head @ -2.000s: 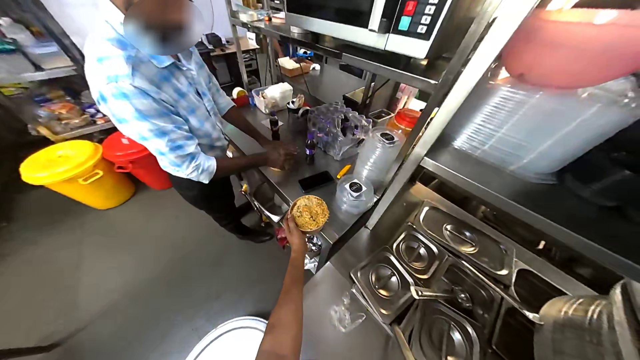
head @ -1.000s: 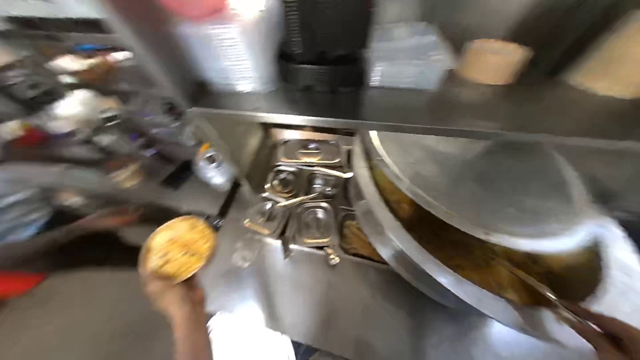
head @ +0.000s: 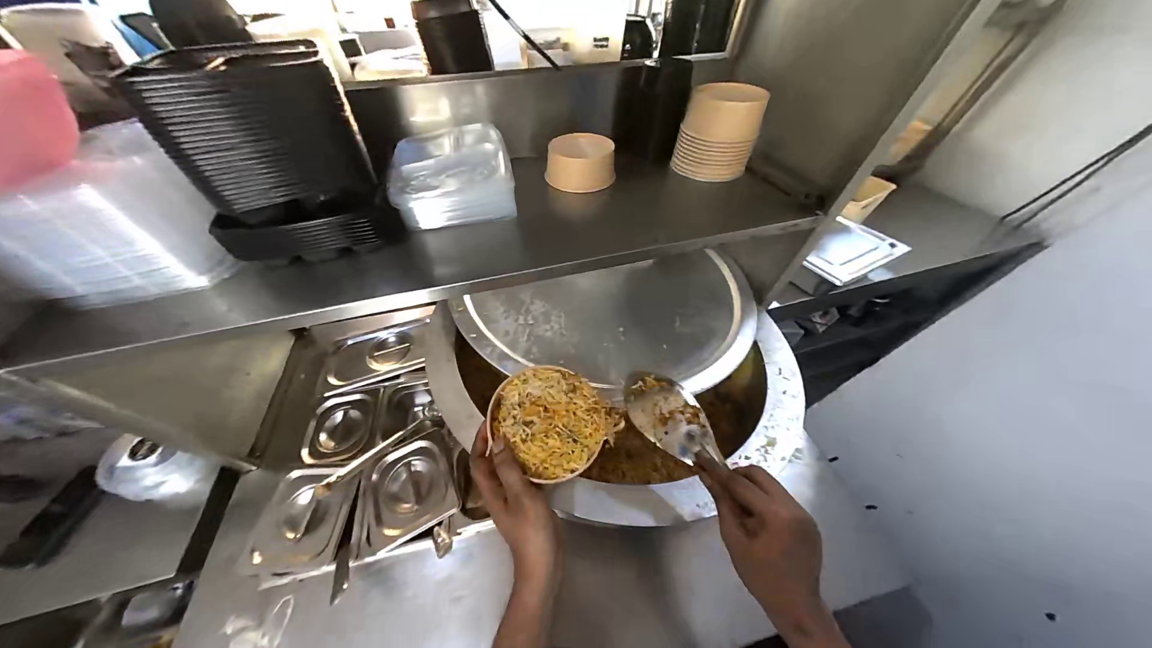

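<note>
My left hand (head: 513, 490) holds a round paper bowl (head: 492, 423) heaped with yellow and orange rice (head: 551, 421) over the left part of a large metal pot (head: 783, 387). In my right hand (head: 760, 526) is a metal serving spoon (head: 668, 418) with bits of food on its blade, held just right of the bowl. A round metal lid (head: 612, 315) lies across the back of the pot's opening. Browned food (head: 630, 459) shows inside the pot, in front of the lid.
Lidded steel pans (head: 409, 486) with utensils on them sit left of the pot. The steel shelf (head: 450, 265) above holds stacked black trays (head: 252, 135), clear plastic containers (head: 454, 175), a paper bowl (head: 580, 164) and a bowl stack (head: 720, 130). A white wall (head: 1008, 432) stands at the right.
The view has swung right, from the co-worker's counter to the pot. My left hand has carried the bowl of rice over the pot; my right hand and the spoon are now beside it.
</note>
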